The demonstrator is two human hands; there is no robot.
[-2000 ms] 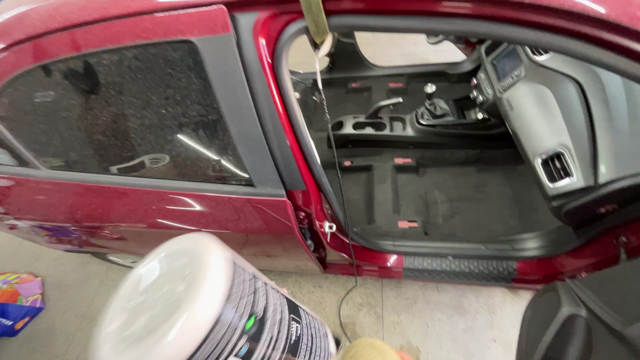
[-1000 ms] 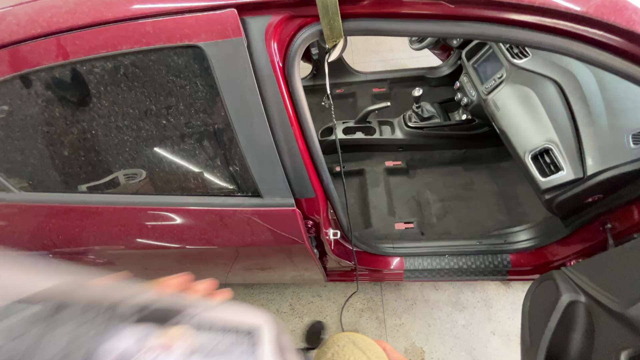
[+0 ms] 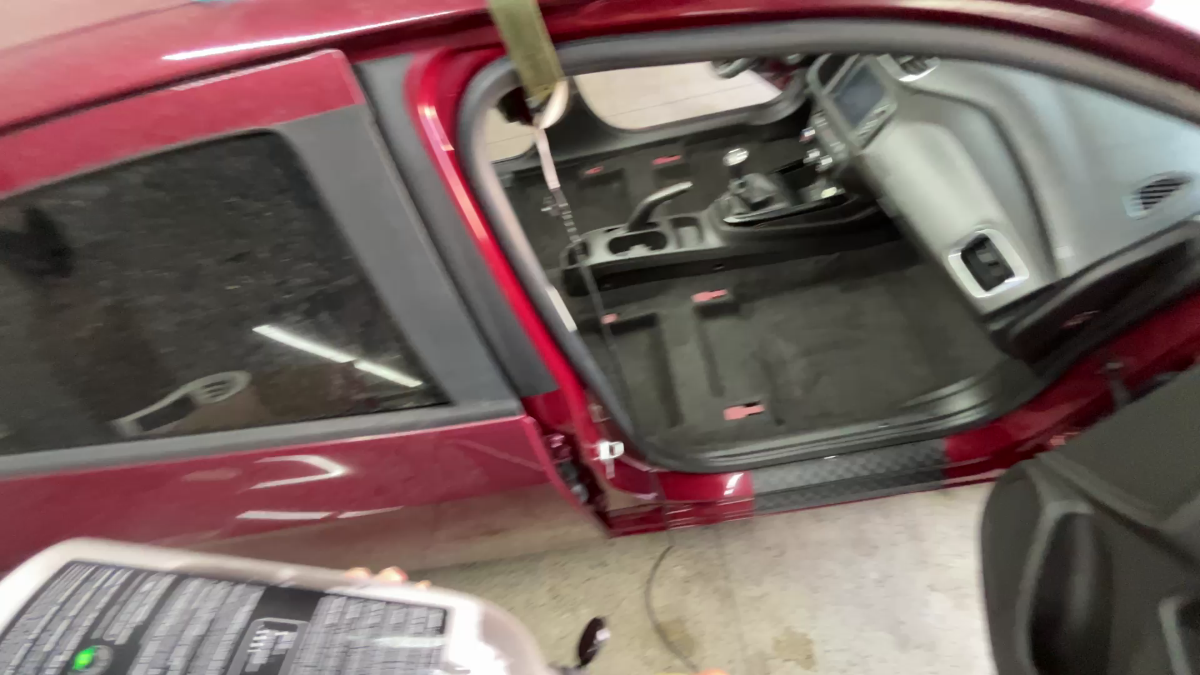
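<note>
A large pale plastic bottle point(image 3: 497, 628) with a dark printed label lies tilted across the lower left of the view. Fingertips of my left hand point(image 3: 389, 575) show at its far edge, gripping it; the rest of that hand is hidden behind the bottle. Only a sliver of skin, apparently my right hand point(image 3: 710, 671), shows at the bottom edge, so what it holds cannot be seen. Between the two is a small dark oval piece point(image 3: 592, 641), too blurred to name. Beyond them stands a dark red car point(image 3: 281, 497) with its front doorway open.
Inside the car are a carpeted floor point(image 3: 825, 328), a centre console point(image 3: 647, 244) with handbrake and gear lever, and a dashboard point(image 3: 994, 159). A strap point(image 3: 527, 47) and thin cable hang in the doorway. The open door's dark inner panel point(image 3: 1097, 534) stands at right.
The bottle has swung from a tilted position showing its pale end to lying across the lower left, label showing. The round tan thing at the bottom edge has gone out of view.
</note>
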